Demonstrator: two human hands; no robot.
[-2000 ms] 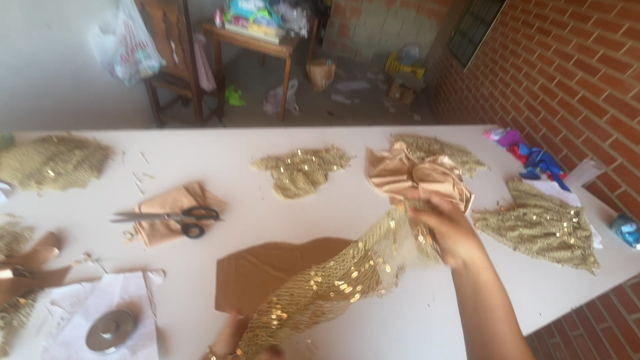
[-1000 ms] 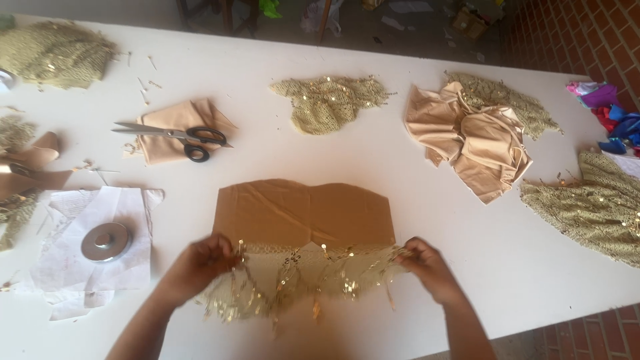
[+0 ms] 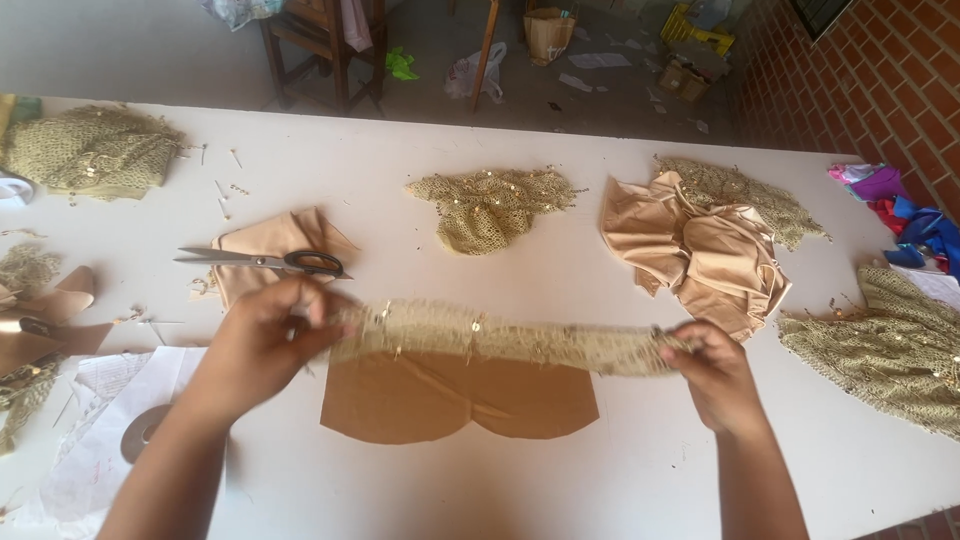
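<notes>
A strip of gold sequined mesh fabric (image 3: 495,337) is stretched between my two hands, slightly blurred. My left hand (image 3: 281,337) pinches its left end, and my right hand (image 3: 701,356) pinches the right end. Beneath the strip a brown fabric piece (image 3: 457,397) lies flat on the white table, its two-lobed edge toward me; its far edge is hidden. Black-handled scissors (image 3: 262,259) rest on a folded tan satin cloth (image 3: 277,232), just beyond my left hand. A small gathered sequined mesh piece (image 3: 491,206) lies farther back in the middle.
Crumpled tan satin (image 3: 720,255) and more sequined mesh (image 3: 892,352) lie on the right. At the left are another mesh piece (image 3: 97,150), loose pins (image 3: 221,199), paper sheets (image 3: 97,457) and a round metal weight (image 3: 142,433). A wooden chair (image 3: 322,45) stands beyond the white table (image 3: 480,480).
The brown piece's two-lobed edge faced away from me one second ago and faces me now. The mesh, then held along its near side, is now held over its far side.
</notes>
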